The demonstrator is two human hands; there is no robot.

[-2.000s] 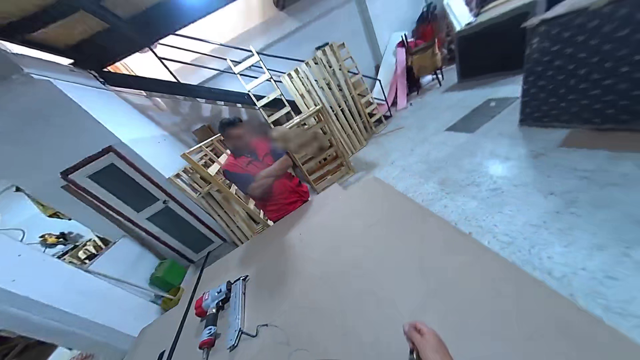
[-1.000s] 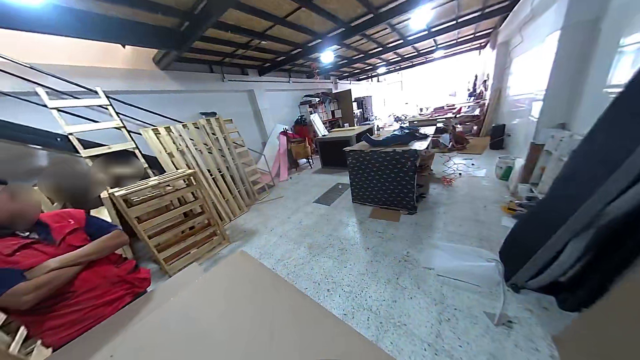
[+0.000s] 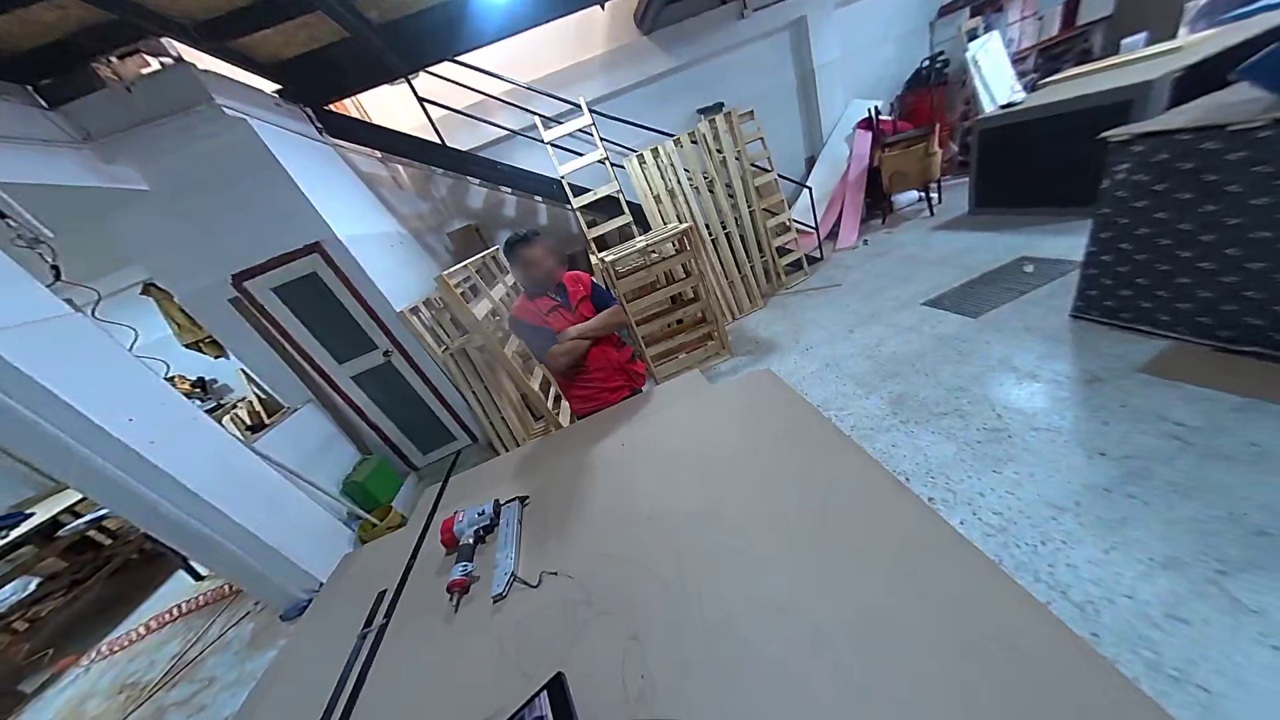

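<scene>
Neither of my hands shows in the head view now. A pneumatic nail gun or stapler point(image 3: 484, 545), red and grey with a long magazine, lies on its side on a large brown board surface point(image 3: 760, 560). Beside its magazine is a short piece of bent dark wire or cord point(image 3: 540, 578). The corner of a dark-framed device with a lit screen point(image 3: 548, 700) enters at the bottom edge; whether a hand holds it is hidden. Narrow black strips point(image 3: 385, 610) run along the left part of the board.
Across the board a person in a red vest point(image 3: 590, 340) stands with folded arms. Behind are slatted wooden frames point(image 3: 690, 200), a black stair railing and a door point(image 3: 355, 350). A patterned dark block point(image 3: 1190, 220) stands at right on the speckled floor point(image 3: 1000, 440). A white pillar rises left.
The view has swung right and back left. A hand seen at the bottom two seconds ago is out of view, and the device's corner has appeared there.
</scene>
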